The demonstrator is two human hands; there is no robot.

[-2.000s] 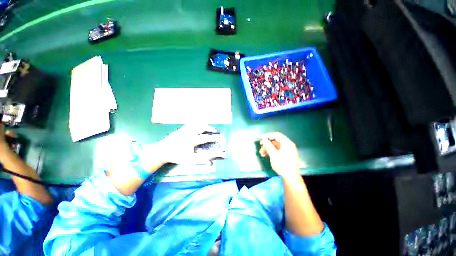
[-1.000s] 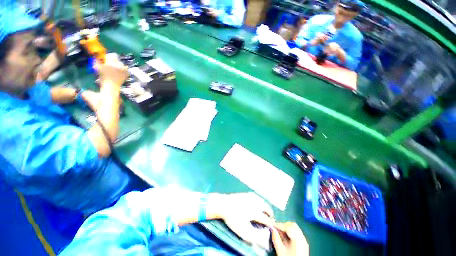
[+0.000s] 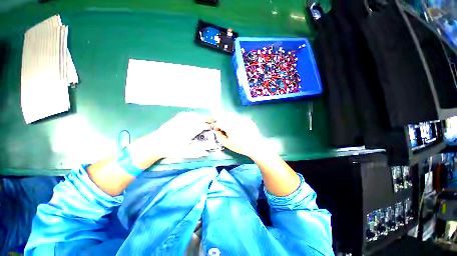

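Observation:
My left hand (image 3: pixel 178 135), with a light blue wrist strap (image 3: pixel 128 162), holds a small silvery circuit board (image 3: pixel 206 140) near the bench's front edge. My right hand (image 3: pixel 240 136) meets it from the right, its fingertips pinched at the board's right side. Glare washes out both hands, and any small part between the right fingertips is hidden. A blue parts bin (image 3: pixel 313 67) full of red, black and white wired connectors (image 3: pixel 273 72) stands beyond my right hand. A white sheet (image 3: pixel 173 84) lies flat beyond my left hand.
A fanned stack of cards (image 3: pixel 46 70) lies at left. A black housing with a blue board (image 3: pixel 213 36) touches the bin's left side. A thin tool (image 3: pixel 310 116) lies below the bin. Black foam trays (image 3: pixel 401 75) stand at right, with boards in rows (image 3: pixel 388 220) lower right.
The view has swung from the neighbouring workers back down to the bench. Compared with two seconds ago, my right hand has moved left to the board in my left hand.

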